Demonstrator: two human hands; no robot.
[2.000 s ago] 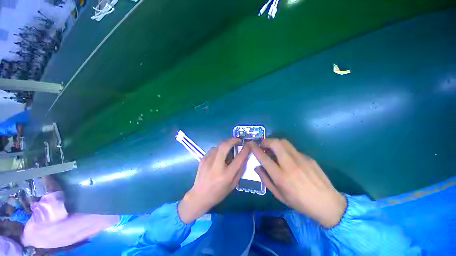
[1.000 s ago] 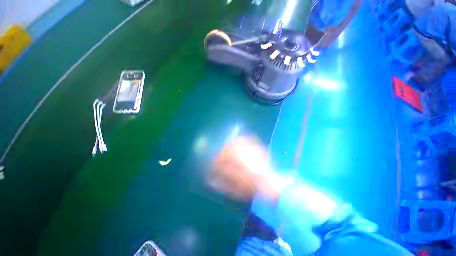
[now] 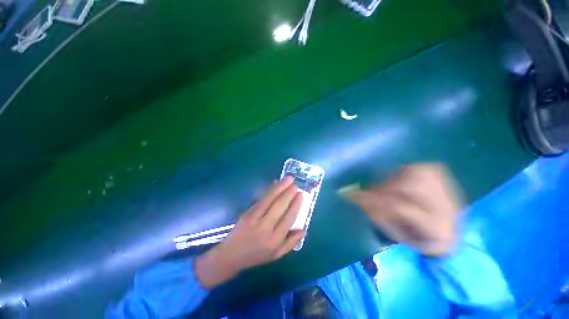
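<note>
An open phone-sized housing (image 3: pixel 306 209) with a clear rim lies on the dark green bench, slightly tilted. A circuit board (image 3: pixel 304 171) shows at its far end and a white cell fills its middle. White cables (image 3: pixel 203 238) stick out to the left from under my left hand. My left hand (image 3: pixel 259 233) lies over the housing's left side, fingertips on it near the board. My right hand (image 3: pixel 412 205) is blurred, to the right of the housing, and pinches a small pale yellowish piece (image 3: pixel 349 189) at its fingertips.
A small curled cream scrap (image 3: pixel 348 115) lies beyond the housing. A bulky black device (image 3: pixel 549 112) stands at the right edge. White cables (image 3: pixel 304 25) and part of another housing (image 3: pixel 364 6) show on the belt at the top. More units (image 3: pixel 72 10) lie at top left.
A second ago the view pointed at the device, with a blurred hand near it. Now the view is back on the housing, and my right hand is beside it with the small piece.
</note>
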